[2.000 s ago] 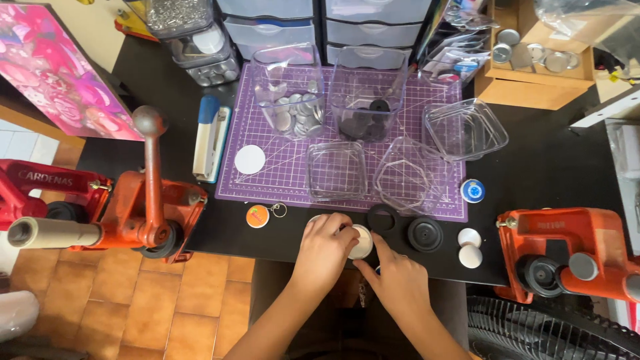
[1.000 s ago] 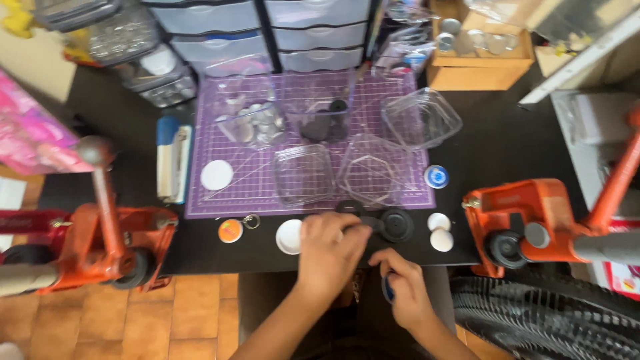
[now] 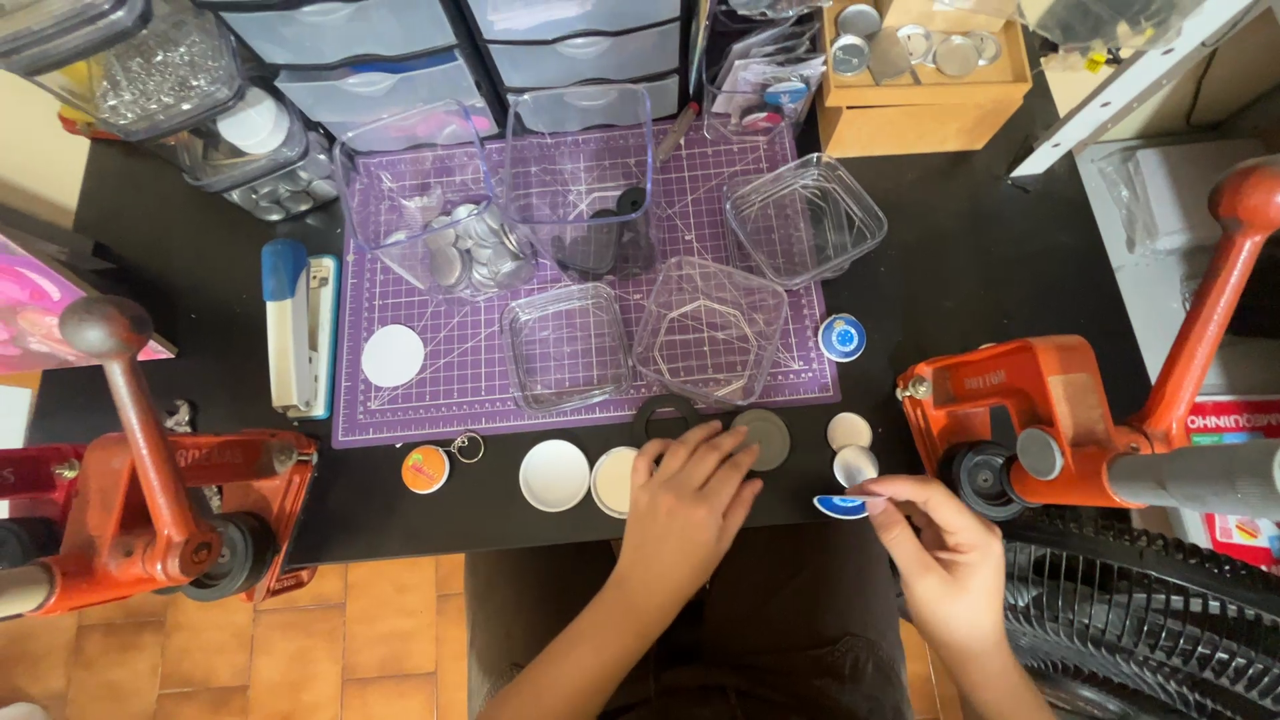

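Observation:
My right hand [image 3: 945,540] pinches a thin blue-and-white printed disc [image 3: 843,506] by its edge, above the desk's front edge. Just behind it lie two pale round button parts [image 3: 855,466]. My left hand [image 3: 693,490] is spread palm down, its fingertips at a dark grey round die [image 3: 762,440]; whether it grips anything is hidden. A black ring [image 3: 668,412] lies behind those fingers. Beside my left hand are a cream disc in a white rim [image 3: 612,482] and a white round dish [image 3: 554,475]. An orange button keychain [image 3: 426,469] lies farther left.
Red hand presses stand at right [image 3: 1050,420] and left [image 3: 180,520]. Clear plastic containers [image 3: 565,345], some holding metal discs and black parts, stand on a purple cutting mat [image 3: 440,370]. A stapler [image 3: 300,330] lies left of it; a blue badge [image 3: 842,338] lies right of it.
My hands have moved apart. My right hand has gone right with the blue disc, held lower a second ago. My left hand has moved to the dark die. The white dish beside it is now uncovered.

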